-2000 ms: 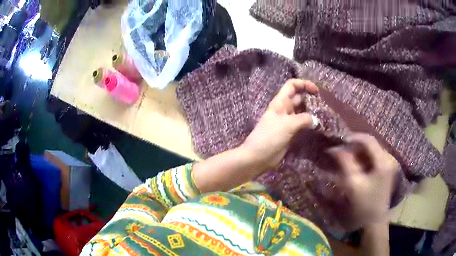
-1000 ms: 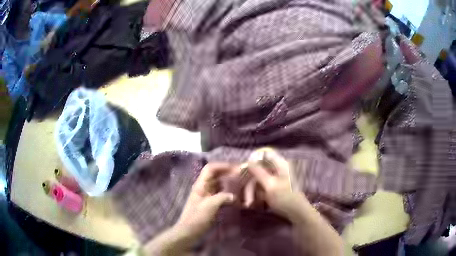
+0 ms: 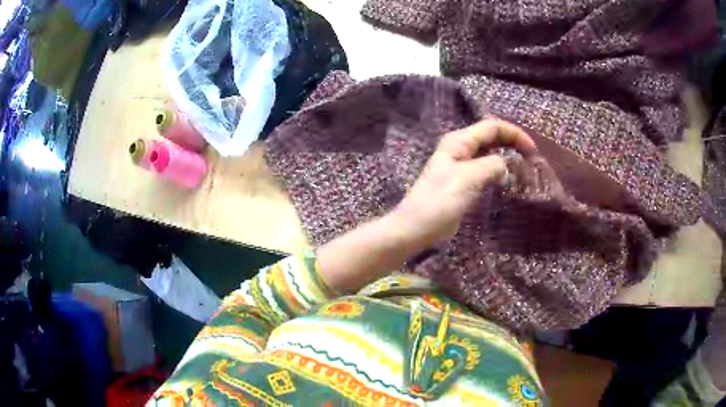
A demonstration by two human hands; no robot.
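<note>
The purple-brown tweed coat [image 3: 549, 278] lies over the table and against my patterned top. Its smooth maroon lining [image 3: 585, 179] shows beside the tweed border. My left hand [image 3: 470, 171] pinches a raised fold of the coat edge between thumb and fingers. A small whitish or silvery cover shows at the thumb tip. No needle, thread or button can be made out at the fingertips. Some dark spots sit on the tweed left of the hand. My right hand is not in the picture.
Three thread cones, one bright pink [image 3: 179, 164] and two duller, lie on the pale table [image 3: 111, 171] at left. An open clear plastic bag [image 3: 275, 48] lies against a black bundle [image 3: 318, 60]. More tweed [image 3: 541, 56] covers the far side. A box [image 3: 119, 326] stands below left.
The view swung up and back down. My right hand, beside the left at the coat one second ago, is out of the picture. The left hand still pinches the edge.
</note>
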